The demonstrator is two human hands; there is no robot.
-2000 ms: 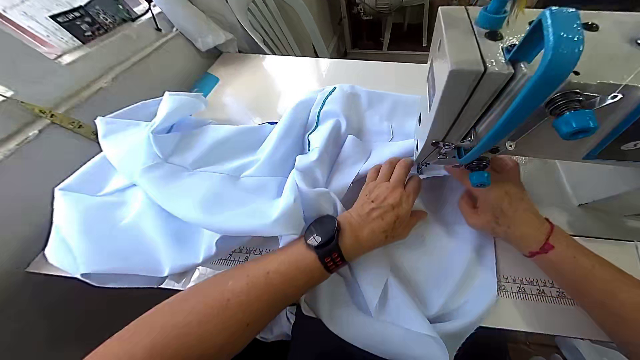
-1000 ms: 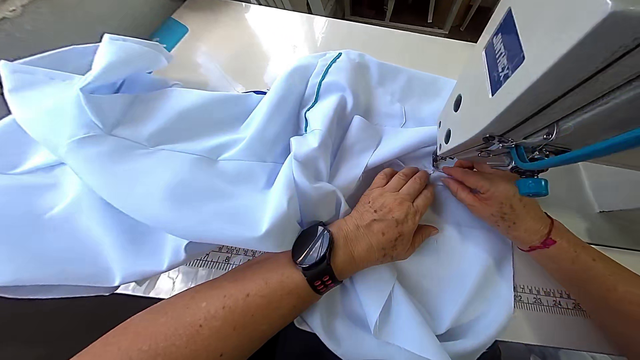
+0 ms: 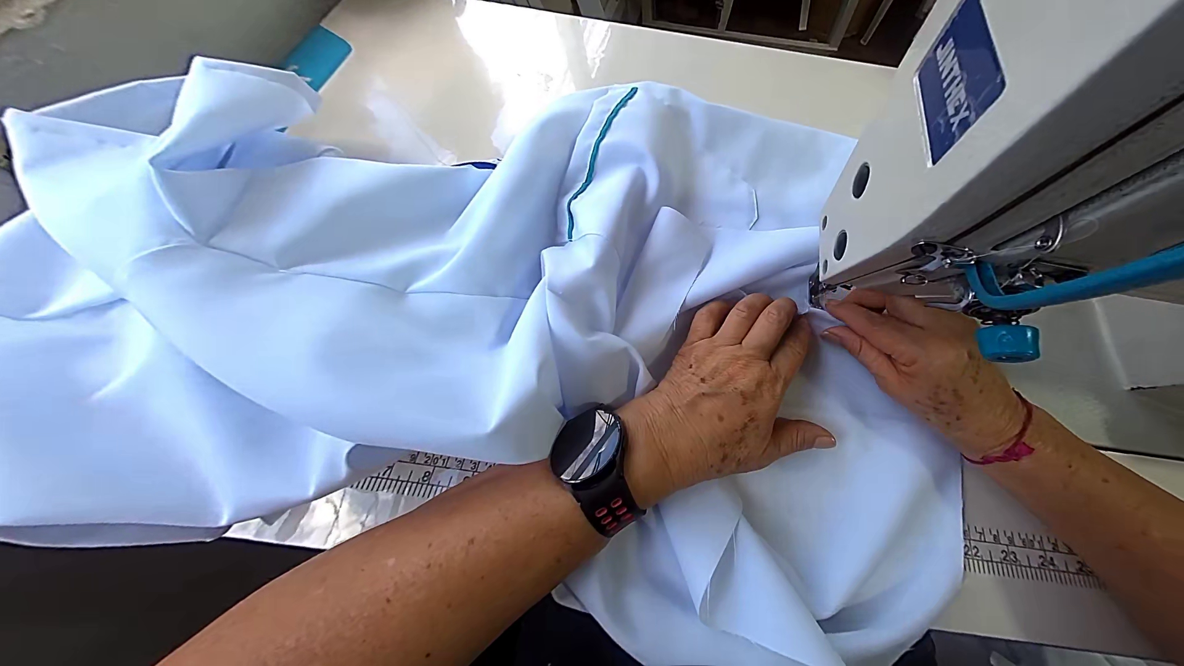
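Note:
Light blue fabric of a garment (image 3: 370,305), with a teal piping line, spreads over the sewing table and under the head of a Jinthex sewing machine (image 3: 925,176). My left hand (image 3: 740,398), with a black watch on its wrist, lies flat on the cloth just left of the presser foot (image 3: 815,291), thumb spread. Right beside the foot, my right hand (image 3: 934,370) pinches the cloth between thumb and index finger. The fingertips are partly hidden by the machine head.
A measuring scale (image 3: 1031,558) runs along the table's front edge, partly under the cloth and my forearms. A teal object (image 3: 317,55) lies at the back left. The machine's blue lever and knob (image 3: 1008,343) hang above my right hand.
The view has moved nearer and tilted. My left hand stays flat on the cloth, and my right hand has drawn its fingertips together close by the presser foot.

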